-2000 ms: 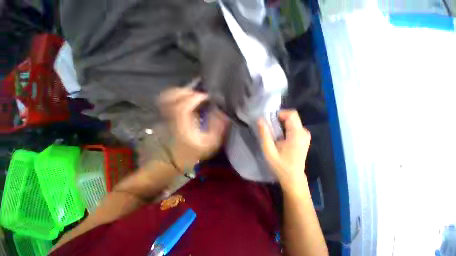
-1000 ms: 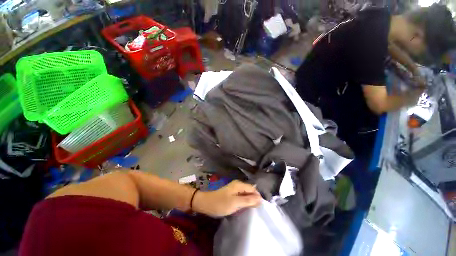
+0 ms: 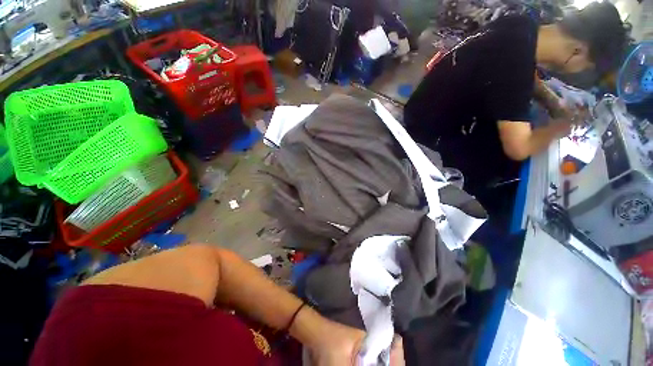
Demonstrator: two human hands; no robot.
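A large heap of grey-brown cloth pieces (image 3: pixel 333 161) with white backing lies in soft folds in front of me. A white-backed piece (image 3: pixel 376 264) curls from the heap down to my left hand. My left hand (image 3: pixel 340 348) is at the bottom edge, partly cut off, and grips the lower end of that piece. A dark cord is on the wrist. A small patch of skin shows on the far side of the cloth; I cannot tell which hand it belongs to. My right hand is not otherwise visible.
Green baskets (image 3: pixel 71 132) and a red basket (image 3: pixel 132 221) stand at left, another red basket (image 3: pixel 208 89) behind. Scraps litter the floor (image 3: pixel 222 214). A person in black (image 3: pixel 476 93) works at a machine at upper right. A blue-edged white table (image 3: pixel 566 286) is at right.
My left hand has moved down to the bottom edge, and the held white piece now hangs as a narrow curl. My right hand, visible two seconds ago, has left the clear view. The view has turned.
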